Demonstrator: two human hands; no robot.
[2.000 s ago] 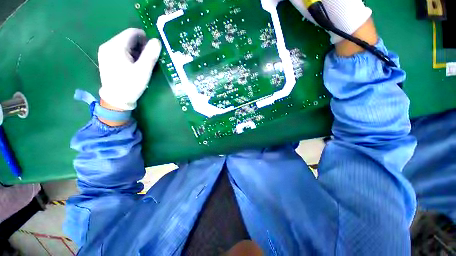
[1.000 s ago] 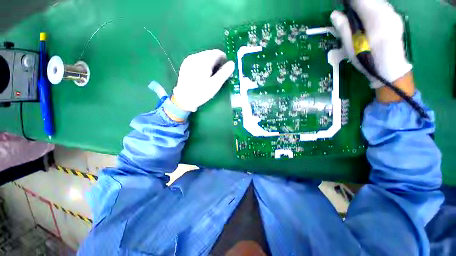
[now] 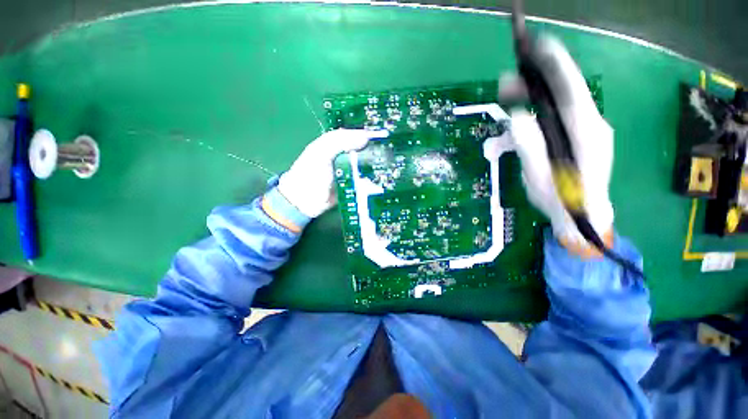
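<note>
The green circuit board (image 3: 426, 192) lies on the bench mat, with a white-silver track (image 3: 496, 209) forming an open frame on it. My gloved left hand (image 3: 320, 172) is at the board's left edge, its fingers reaching over the track's upper left corner. Thin solder wire (image 3: 221, 151) runs to this hand, and a short end shows above it. My gloved right hand (image 3: 566, 139), blurred, grips the soldering iron (image 3: 541, 86) over the board's right side. The iron points towards the picture's top edge; its tip cannot be made out. Its cord trails over my right wrist.
The solder reel (image 3: 64, 154) and a blue stick tool with a yellow end (image 3: 25, 180) are at the far left, beside a grey box edge. The black iron stand with a tan sponge (image 3: 701, 176) is at the far right, inside yellow tape. A white line (image 3: 344, 6) edges the mat.
My left hand has moved from beside the board onto its left edge. My right hand has turned the iron more upright. The view has shifted, and the stand now shows at the right.
</note>
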